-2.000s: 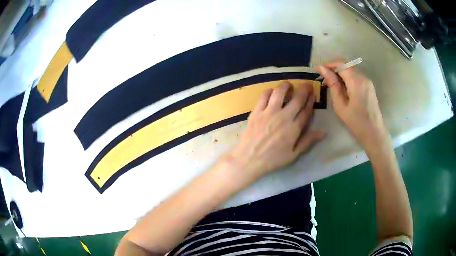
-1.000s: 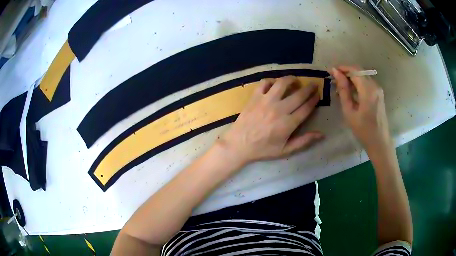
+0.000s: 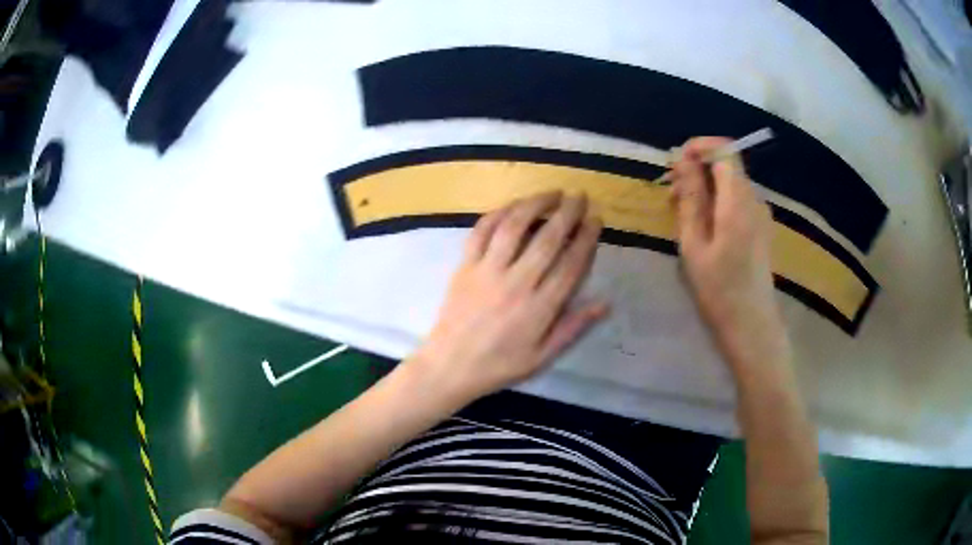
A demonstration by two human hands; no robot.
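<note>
A yellow-tan arc-shaped card pattern (image 3: 426,192) lies on a slightly larger curved dark cloth piece (image 3: 368,228), whose dark border shows around it. My left hand (image 3: 522,287) lies palm down with its fingertips on the card's middle, pressing it flat. My right hand (image 3: 725,234) holds a thin whitish marking pen (image 3: 755,139), its tip near the card's upper edge, right of my left hand. A second curved dark piece (image 3: 512,91) lies just beyond, parallel to the first. My right hand hides part of the card and cloth.
The pieces lie on a white stained table (image 3: 266,213). Other dark cloth (image 3: 192,80) lies at the upper left. A black round item (image 3: 48,174) sits at the table's left end. Dark cloth (image 3: 842,43) is at the upper right. Green floor with yellow-black tape (image 3: 138,351) shows below.
The view has turned, so the pieces slope down to the right. My left hand has moved from the card's right end to its middle. My right hand with the pen has moved inward along the upper edge.
</note>
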